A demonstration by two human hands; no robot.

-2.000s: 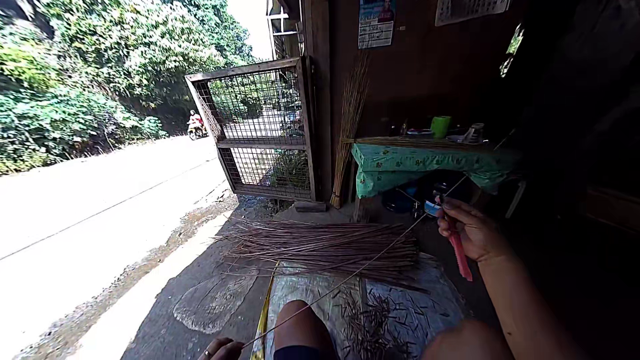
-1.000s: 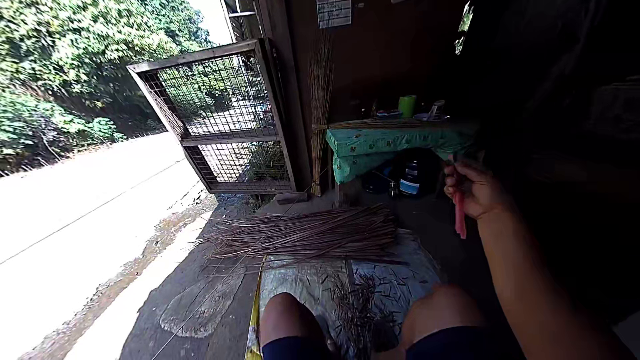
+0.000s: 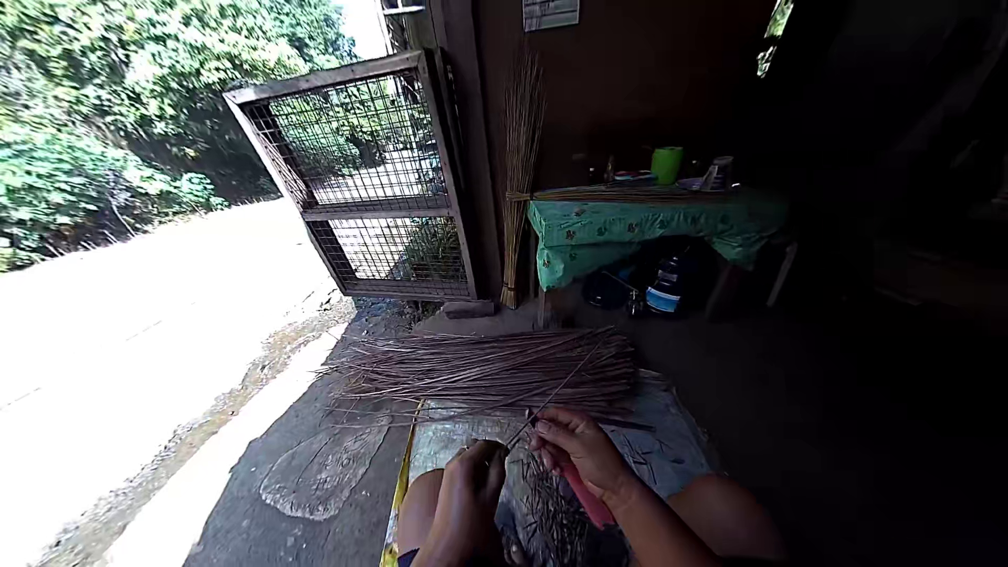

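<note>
Low in the middle of the head view, my left hand (image 3: pixel 471 472) pinches a thin stick (image 3: pixel 561 386), probably a palm-leaf midrib, between its fingers. Close on its right, my right hand (image 3: pixel 579 449) is closed around a red-handled tool (image 3: pixel 587 500), its small dark end against the stick. The stick slants up and right from my hands. Beyond them a wide pile of brown sticks (image 3: pixel 488 366) lies on the ground and the edge of a sheet (image 3: pixel 669 429). Short dark cut pieces (image 3: pixel 543 512) are scattered on the sheet between my knees.
A mesh gate (image 3: pixel 354 213) in a wooden frame stands at the left, beside a sunlit road (image 3: pixel 157 315). Tied stick bundles (image 3: pixel 516 236) lean upright by a table with a green cloth (image 3: pixel 583 228). A green container (image 3: pixel 666 165) stands on it; a dark water jug (image 3: pixel 665 287) is underneath.
My right hand has come down and inward from the right, still with the red-handled tool. My left hand, out of view a second ago, is now in front of me beside it.
</note>
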